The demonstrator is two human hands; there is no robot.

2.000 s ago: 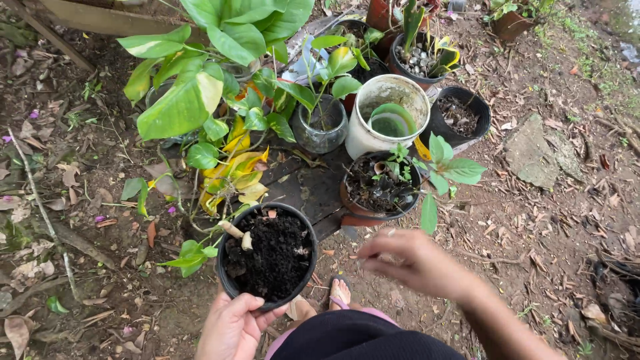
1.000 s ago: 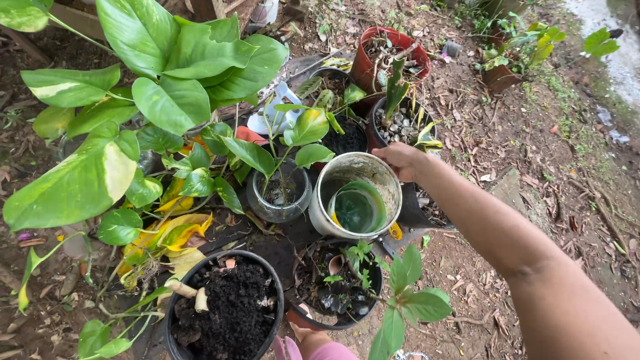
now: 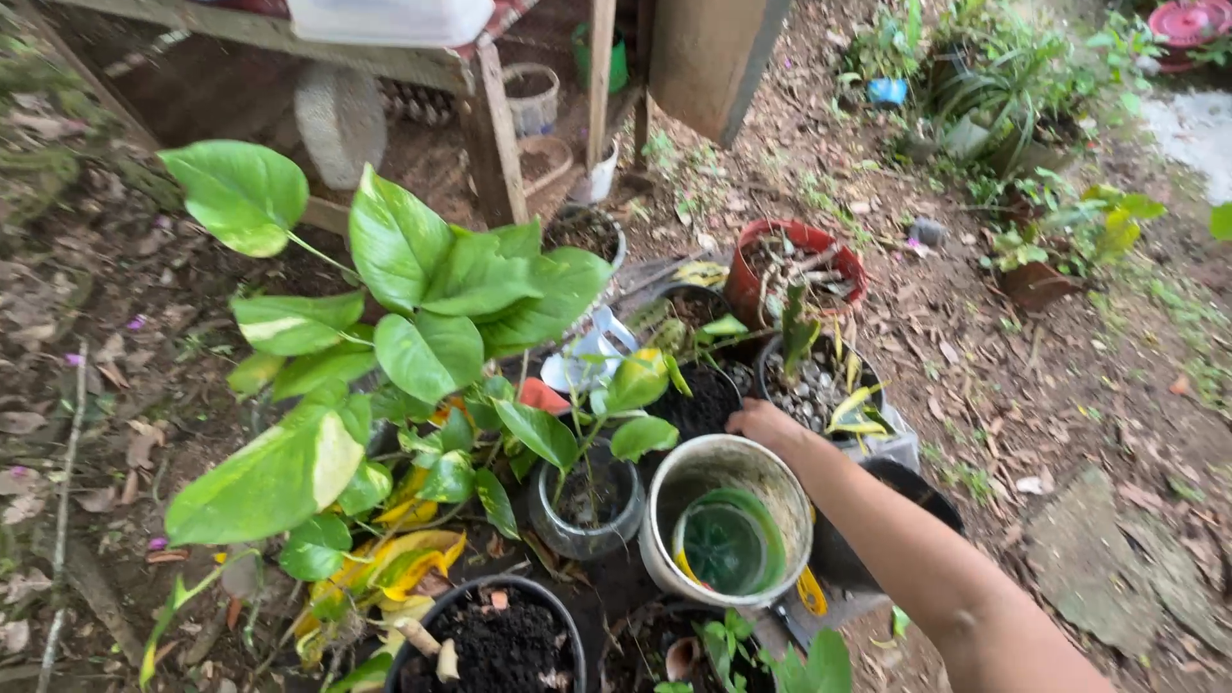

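Observation:
My right hand [image 3: 760, 423] reaches past the white bucket [image 3: 727, 520] to a black pot of dark soil [image 3: 701, 399]; its fingertips are at the pot's near rim, partly hidden, so I cannot tell whether they grip it. A green container sits inside the bucket. Left of it stands a clear glass jar [image 3: 587, 510] with a small leafy cutting. At the bottom edge is a black pot [image 3: 491, 645] of dark soil with a cut stem piece lying in it. My left hand is out of view.
Large variegated pothos leaves [image 3: 428, 356] spread on the left. A red pot [image 3: 794, 265], a pot of pebbles [image 3: 818, 380] and another black pot [image 3: 866, 539] stand around my right arm. A yellow-handled tool [image 3: 811, 592] lies by the bucket. Behind is a wooden table [image 3: 423, 67].
My right hand has moved forward from near my body to the pots behind the bucket. My left hand, earlier holding the black soil pot, has left view. The view has shifted forward.

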